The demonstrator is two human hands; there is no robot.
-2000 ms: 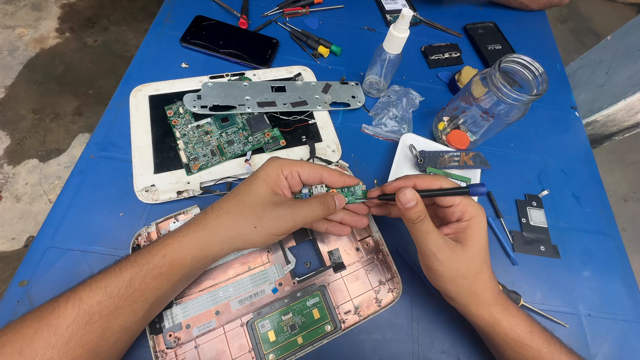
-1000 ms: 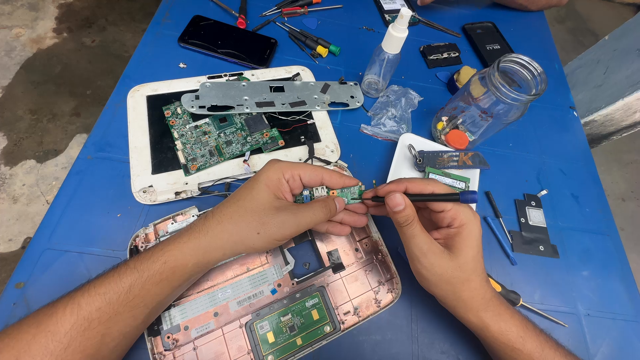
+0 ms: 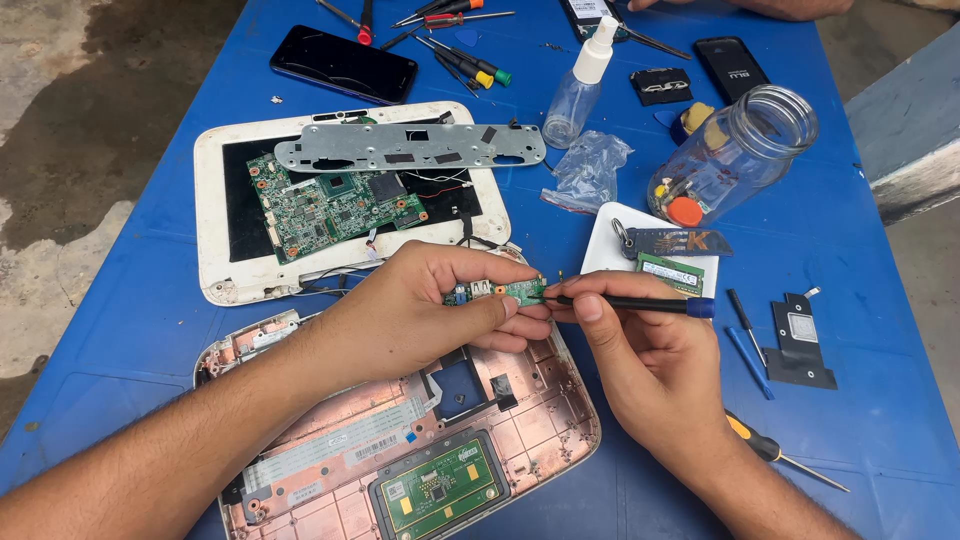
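Observation:
My left hand pinches a small green circuit board with ports between thumb and fingers. In my right hand is a black precision screwdriver with a blue end cap, its tip at the board's surface. Beneath my hands lies a copper-coated laptop case half with a green touchpad board. Behind them, a larger green motherboard and a perforated metal plate rest on a white-framed screen half.
A white tray holds a memory module and a key fob. Around stand a spray bottle and a glass jar. A yellow-black screwdriver lies by my right forearm. Another person's arm rests at the far edge.
My right hand has tilted the screwdriver slightly, its blue end now lower relative to the tip than two seconds ago. The left hand keeps its hold on the small board.

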